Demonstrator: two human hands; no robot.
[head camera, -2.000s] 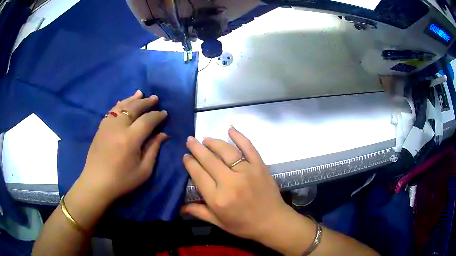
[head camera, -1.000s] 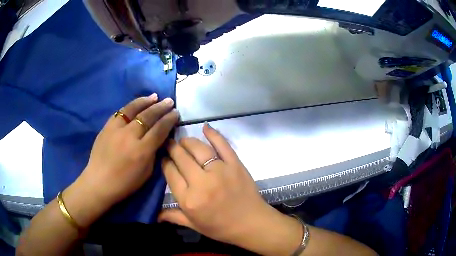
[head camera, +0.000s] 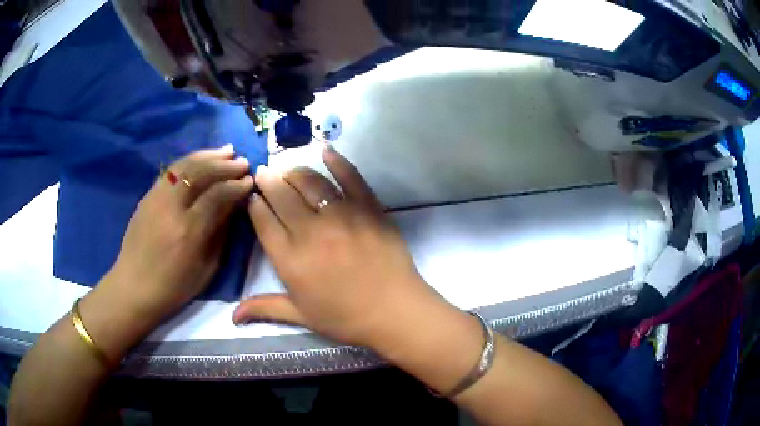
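Note:
A navy-blue cloth panel (head camera: 92, 212) lies flat on the white table, its right edge running up to the presser foot (head camera: 260, 119) under the machine head (head camera: 250, 42). My left hand (head camera: 179, 225) lies palm down on the cloth, fingers slightly bent near its right edge. My right hand (head camera: 333, 258) lies at that edge, fingertips close to my left fingertips, thumb spread toward the cloth's lower end; it does not visibly grip the cloth. A blue knob (head camera: 292, 131) sits right of the presser foot. The needle tip cannot be made out.
A grey measuring tape strip (head camera: 250, 363) edges the table. Black and white scraps (head camera: 687, 237) hang at the machine's right end. A dark-red bin (head camera: 704, 341) and blue cloth are at lower right. A small blue display (head camera: 733, 85) is at upper right.
The cloth has moved up toward the machine, its lower end now on the table above the tape. Both hands have moved up with it, my right fingertips now closer to the presser foot.

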